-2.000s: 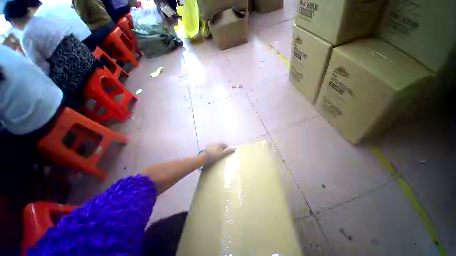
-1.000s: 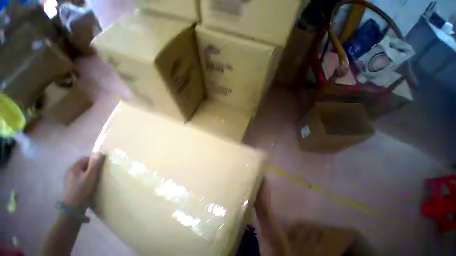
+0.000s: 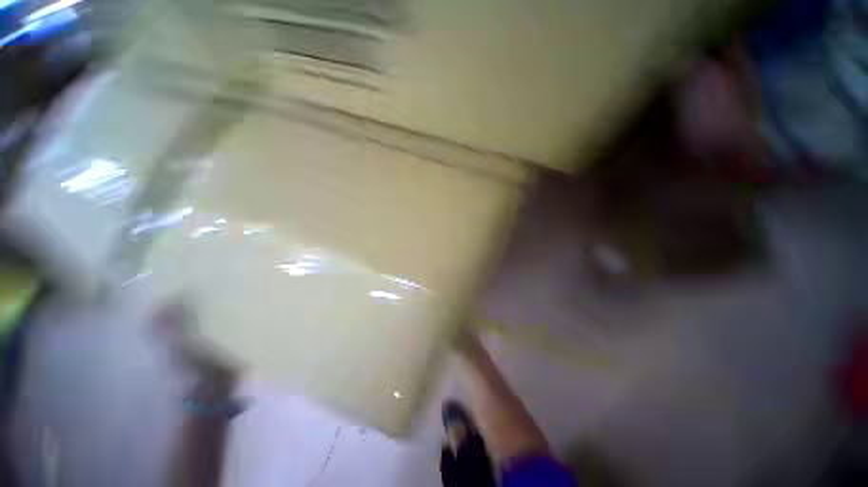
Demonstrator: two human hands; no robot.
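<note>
A large closed tan master carton point(image 3: 314, 323) with shiny clear tape on top is in the middle of the blurred head view, up against the stacked cartons. My left hand point(image 3: 181, 333) is at its left side, blurred. My right hand point(image 3: 463, 340) is at its right side, its fingers mostly hidden by the carton. The carton is held between both hands. Whether it rests on anything is hidden.
Stacked tan cartons point(image 3: 457, 76) rise directly beyond the held carton. A dark brown blurred box shape point(image 3: 704, 224) stands to the right. A red blurred thing point(image 3: 857, 371) is at the right edge. A foot point(image 3: 457, 423) shows on the floor below.
The view has turned from the floor and red stools to the carton stack. Both hands now hold the carton, which has moved from near the body up close to the stack.
</note>
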